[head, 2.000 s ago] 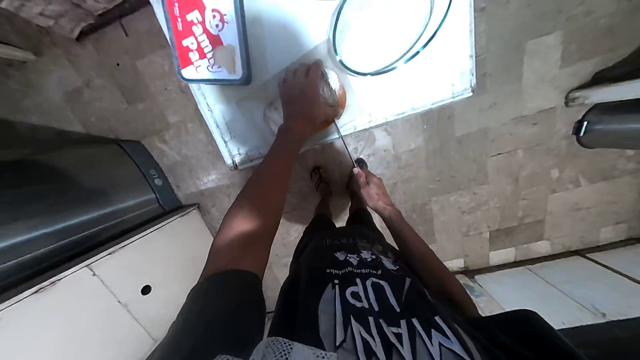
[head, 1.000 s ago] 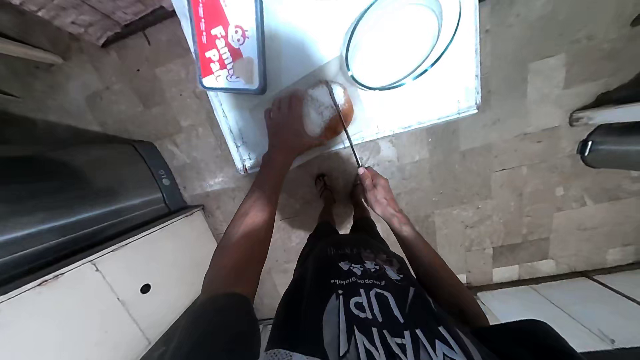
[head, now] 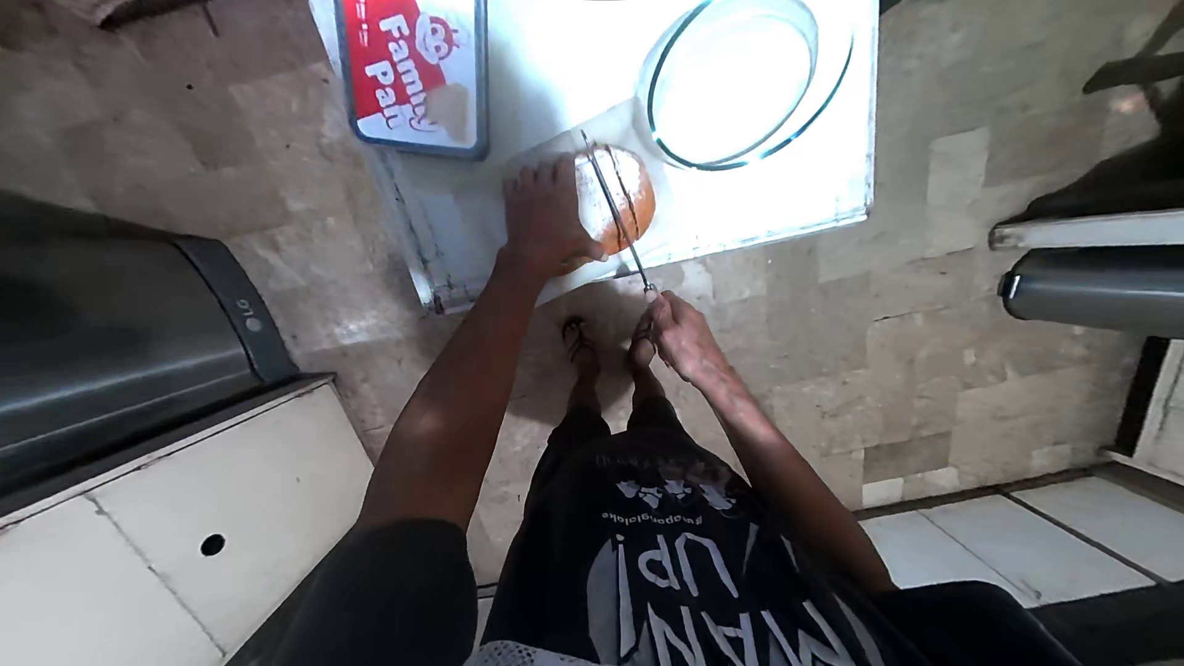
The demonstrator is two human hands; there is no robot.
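Observation:
A round loaf of bread with a pale, dusted top lies near the front edge of the white table, on what looks like a thin translucent sheet. My left hand presses on the loaf's left side, fingers spread over it and thumb at its near side. In my right hand is the handle of a knife, whose thin blade lies across the top of the loaf. A dark cut line runs through the bread just right of the blade.
A rectangular tub with a red and white lid stands at the table's left. An oval clear glass dish sits at the right, close to the loaf. A dark appliance stands at far left, and a grey cylindrical object at far right.
The knife was at the loaf's right side two seconds ago and now lies across its top. A cut line shows beside the blade. My left hand stays on the loaf.

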